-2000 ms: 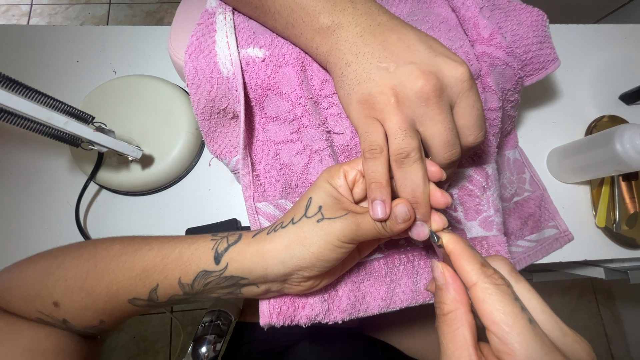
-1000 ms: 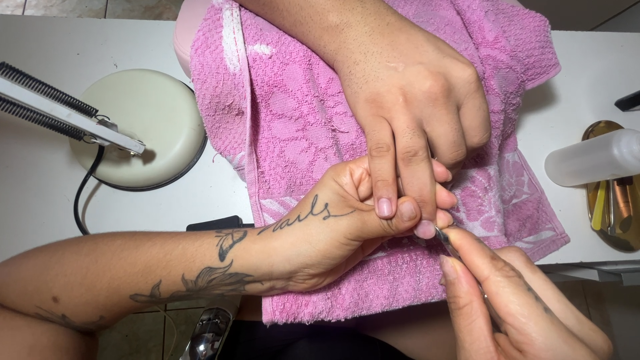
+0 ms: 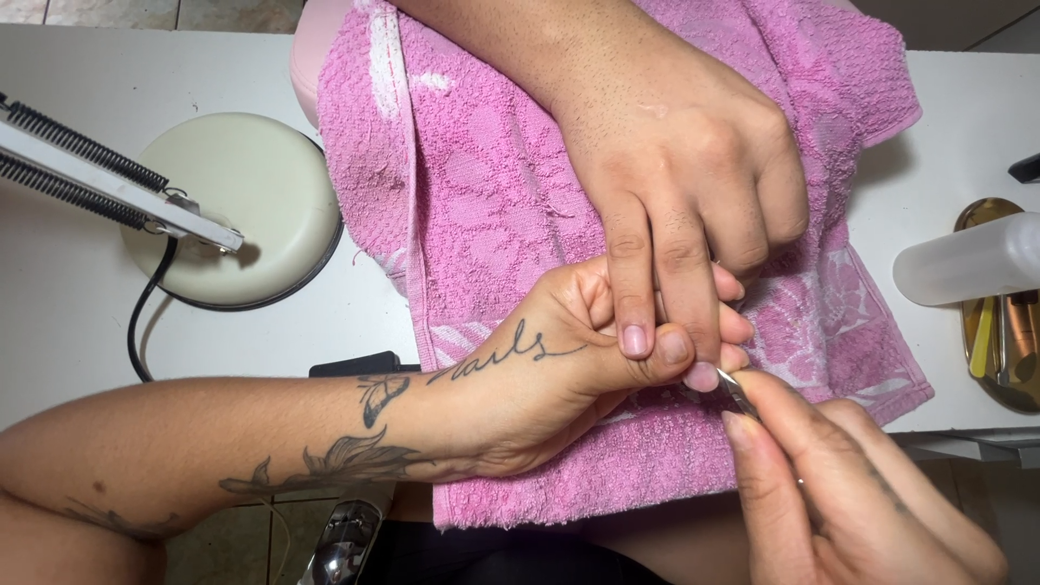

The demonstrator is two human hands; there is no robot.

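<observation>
My left hand (image 3: 569, 349) is closed around a finger of another person's hand (image 3: 691, 179), with my thumb on top near the fingertip. That hand lies palm down over a pink terry towel (image 3: 479, 203), coming from the top. Between the thumb and fingers of my right hand (image 3: 829, 479) is a small metal nail tool (image 3: 738, 395); its tip is at the side of the held finger's nail (image 3: 700, 376). The rest of the tool is mostly hidden in my right hand, so its exact kind cannot be told.
A lamp base (image 3: 236, 203) with a spring arm (image 3: 106, 171) and black cord stands left on the white table (image 3: 57, 325). At right, a translucent bottle (image 3: 967, 260) lies over a golden tray (image 3: 987, 390) holding small items. A pink cushion (image 3: 307, 61) shows under the towel.
</observation>
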